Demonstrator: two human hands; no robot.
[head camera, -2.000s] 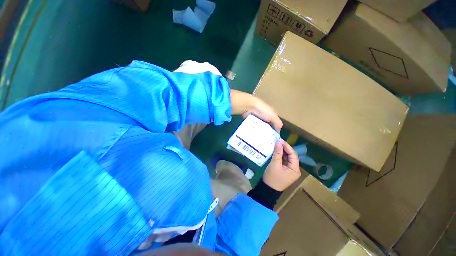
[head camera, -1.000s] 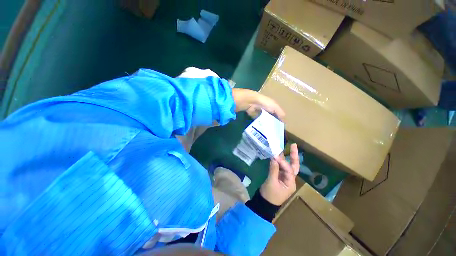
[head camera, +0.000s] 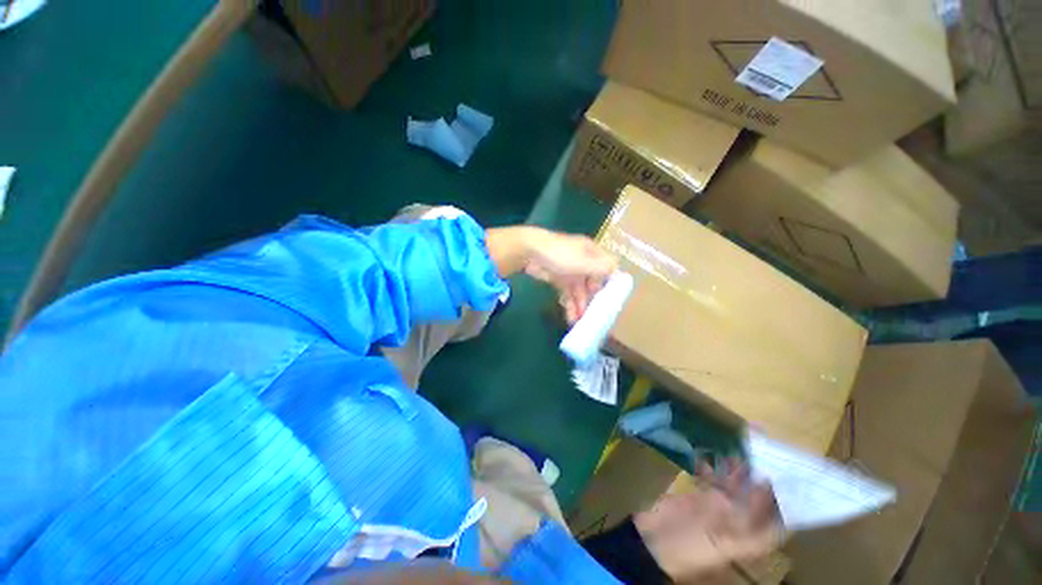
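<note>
My left hand (head camera: 568, 269), at the centre, holds a folded white label strip (head camera: 599, 320); a printed end hangs below it. My right hand (head camera: 711, 528), blurred at the lower right, holds a separate white label (head camera: 814, 485) by its left edge. The label is in front of the brown cartons at the right. A taped carton (head camera: 731, 314) lies between and beyond the hands. I cannot tell whether the label touches any carton.
A carton at the top (head camera: 788, 57) bears a white label (head camera: 779, 69) over its black diamond. More cartons lie at right (head camera: 823, 217) and lower right (head camera: 971, 411). Pale blue backing paper (head camera: 450, 134) lies on the green floor. A brown carton (head camera: 349, 46) stands at the upper left.
My right hand has moved away from the left, down and to the right, with a separate label. My left hand keeps the strip, now folded narrower. The view has shifted, showing the labelled top carton.
</note>
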